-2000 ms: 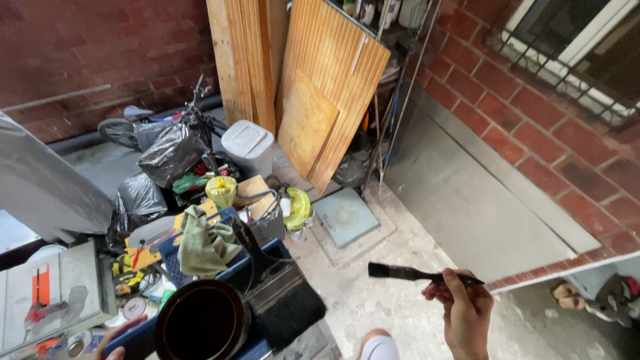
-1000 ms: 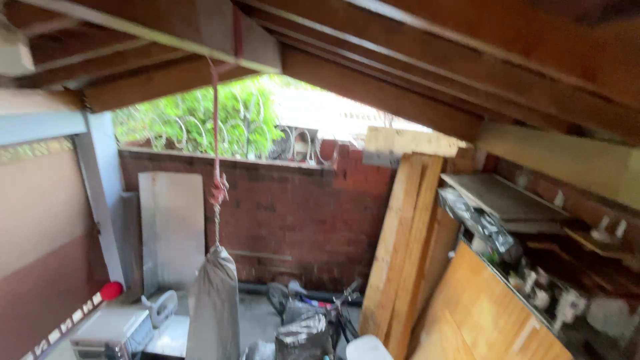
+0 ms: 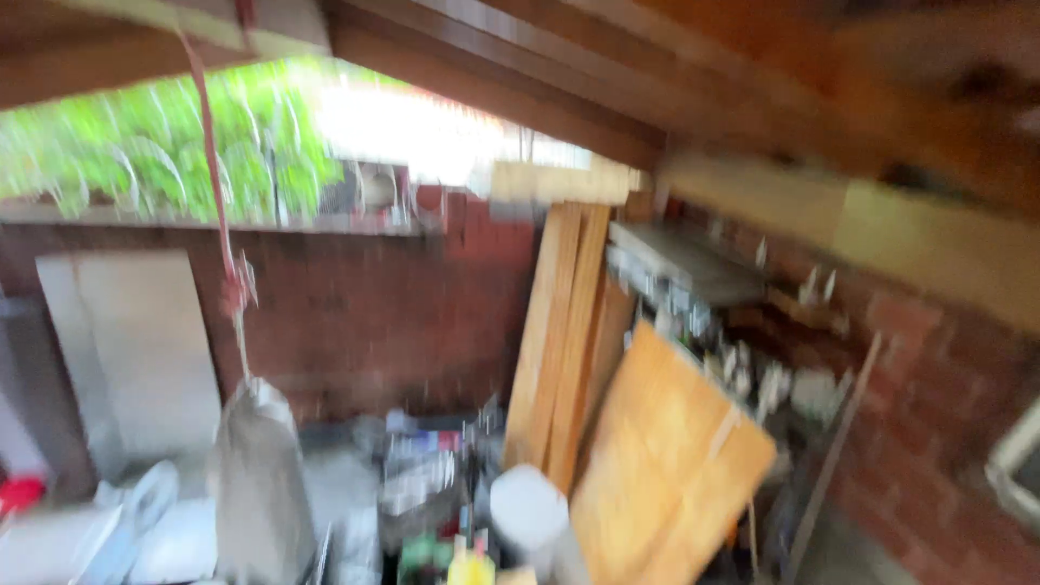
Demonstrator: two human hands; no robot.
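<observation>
Neither my left hand nor my right hand shows in the head view now, and the brush and the dark pot seen earlier are also out of frame. The view is strongly blurred. A grey bag [image 3: 262, 479] hangs at the left from a red rope [image 3: 213, 154]. Dark wooden roof beams [image 3: 504, 81] cross the top. Tall wooden planks [image 3: 548, 349] lean on the brick wall [image 3: 390, 325], with a wooden panel [image 3: 670, 463] tilted at their right.
A white lidded bin [image 3: 528, 508] stands by the panel's foot. Bottles and jars crowd a shelf [image 3: 699, 252] at the right. A yellow object [image 3: 471, 566] is at the bottom edge. A pale sheet [image 3: 134, 357] leans at the far left.
The view has swung up from the floor to the roof and wall. My right hand with the brush and my left hand at the blue container's edge, both visible two seconds ago, have left the view.
</observation>
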